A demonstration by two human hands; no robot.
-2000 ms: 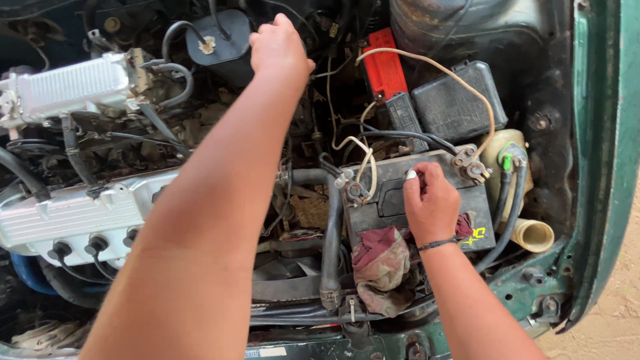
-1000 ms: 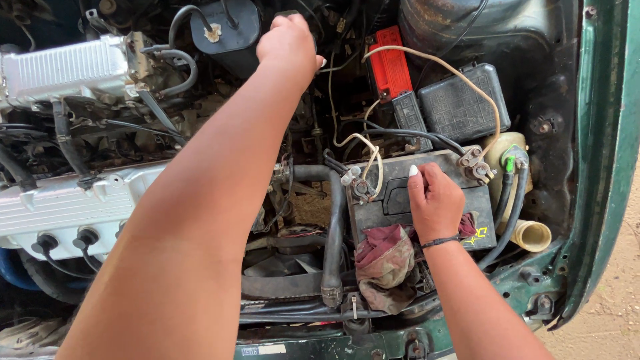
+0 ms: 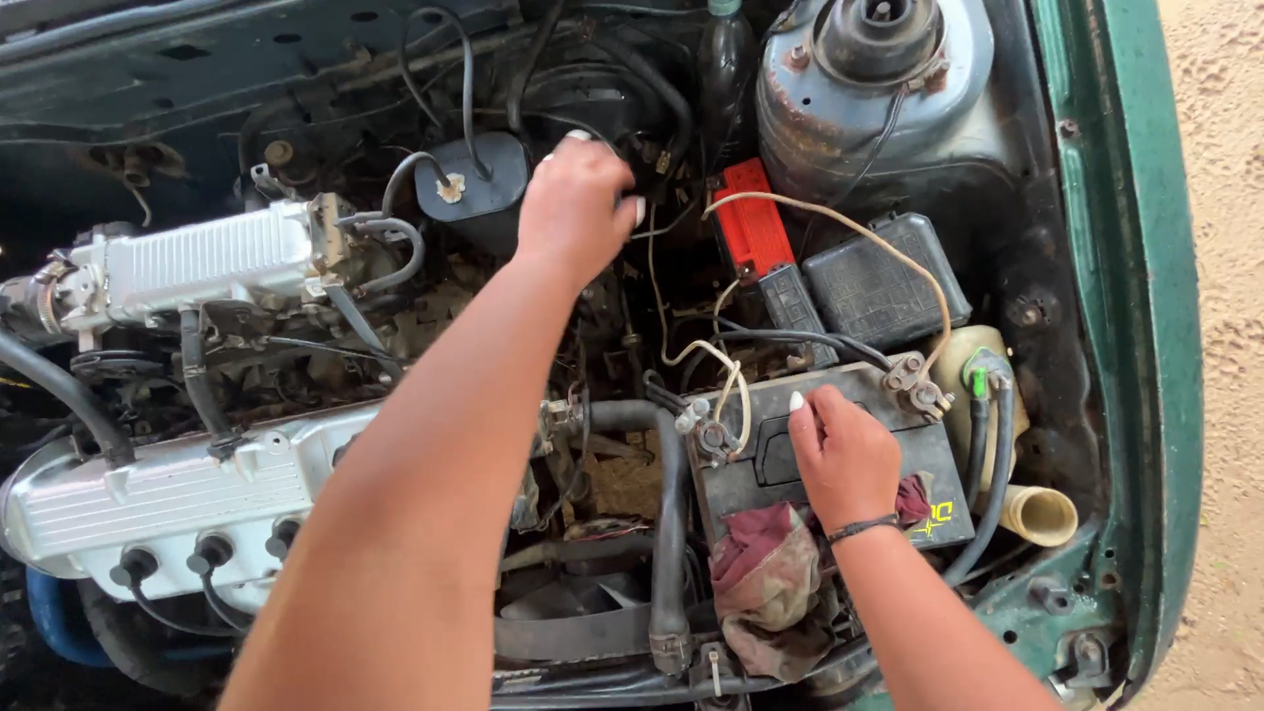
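My left hand (image 3: 583, 207) reaches into the engine bay just right of a black plastic canister (image 3: 474, 178) with hoses on top. Its fingers curl downward and its thumb points right; what lies under the fingers is hidden. My right hand (image 3: 847, 459) rests with curled fingers on top of the car battery (image 3: 928, 449), between the two terminal clamps; its palm side is out of sight. A crumpled maroon and grey rag (image 3: 770, 592) lies over the battery's front edge, left of the right wrist. More maroon cloth shows to the right of that wrist.
Beyond the battery are a red plastic cover (image 3: 752, 222), a black fuse box cover (image 3: 889, 281) and a loose beige wire (image 3: 849, 215). A radiator hose (image 3: 671, 533) runs left of the battery. The silver valve cover (image 3: 197, 494) is at left, the green fender (image 3: 1136, 296) at right.
The view has shifted, showing more of the far engine bay. My left hand stays beside the black canister, its thumb now plainly seen at the right. My right hand has stayed on the battery.
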